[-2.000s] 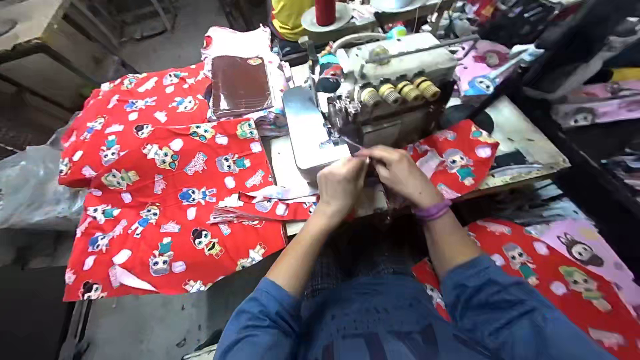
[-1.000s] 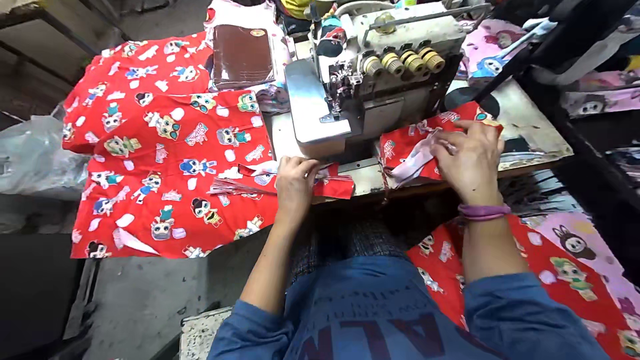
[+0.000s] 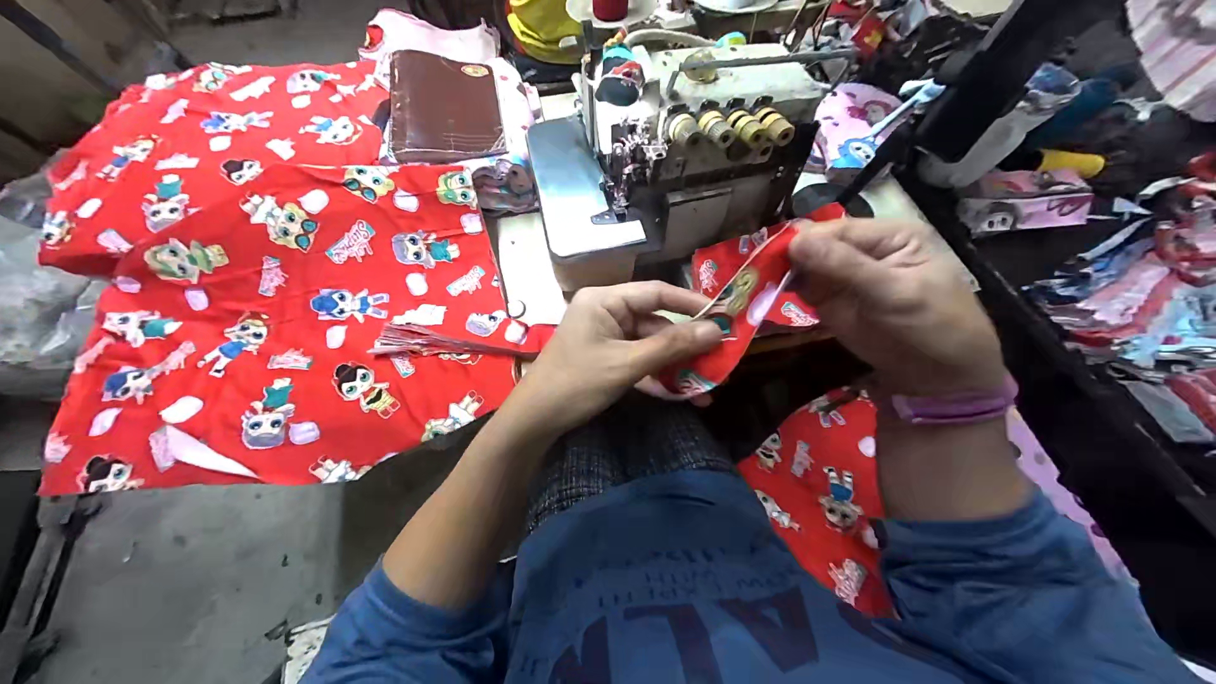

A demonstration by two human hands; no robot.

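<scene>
My left hand point(image 3: 627, 347) pinches the lower left end of a narrow printed red fabric strip point(image 3: 736, 318) between thumb and fingers. The strip's upper right end is held by my right hand point(image 3: 888, 294), which wears a pink band at the wrist. The strip slants between both hands, in front of an overlock sewing machine point(image 3: 722, 142). The machine's metal plate point(image 3: 589, 195) and needle area are free of my hands. More red printed fabric lies behind the strip. Left of my left hand, a bundle of thin strips point(image 3: 446, 342) rests on a large red printed cloth point(image 3: 266, 285).
A brown flat case or book point(image 3: 445, 104) lies on pale fabric left of the machine. A black post point(image 3: 978, 95) rises at the right, with piled fabric scraps point(image 3: 1111, 275) beyond it. Red printed cloth point(image 3: 822, 475) hangs by my lap. Several thread cones stand behind the machine.
My hands were apart one second ago, the left at the table edge and the right on red fabric beside the machine. Now both hold one strip, raised in front of the machine.
</scene>
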